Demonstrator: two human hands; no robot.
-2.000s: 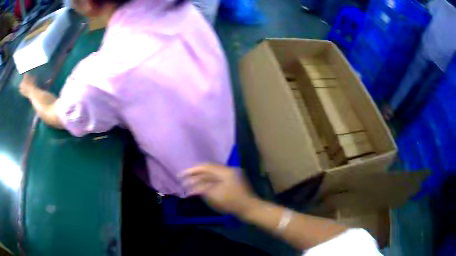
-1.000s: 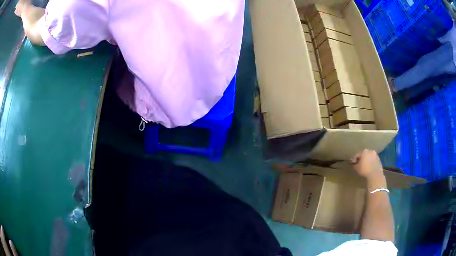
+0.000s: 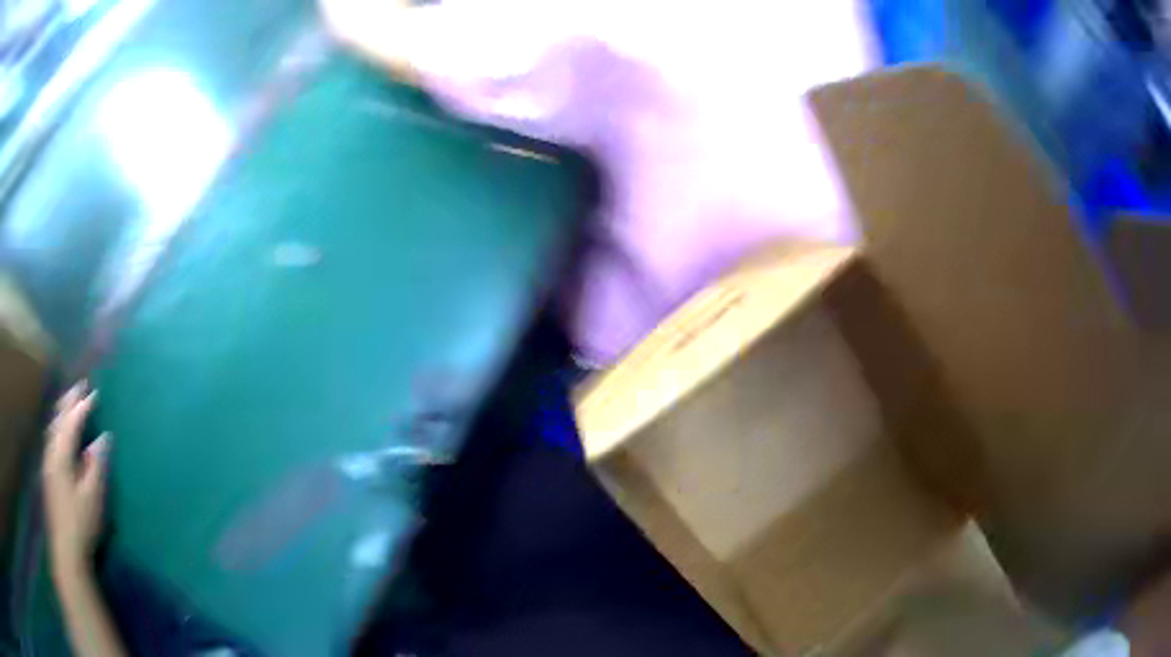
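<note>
An empty brown mailer box (image 3: 796,436) is raised at the centre right, tilted, its lid (image 3: 989,282) standing open and dark print on one end. It is blurred. A patch of skin and a white edge show at the bottom right corner beside the box; my right hand itself is hidden or cut off. My left hand (image 3: 80,481) is at the far left by the edge of the green bench (image 3: 321,295), fingers spread, with nothing in it.
A person in pink (image 3: 693,116) sits just beyond the box, on the right side of the bench. A brown cardboard edge (image 3: 18,385) shows at the far left. Blurred blue crates (image 3: 1027,116) stand at the top right.
The view has swung left towards the bench. A brown box, lid open, is now up in front of me; my right hand was low by the floor cartons before. My left hand has come into view.
</note>
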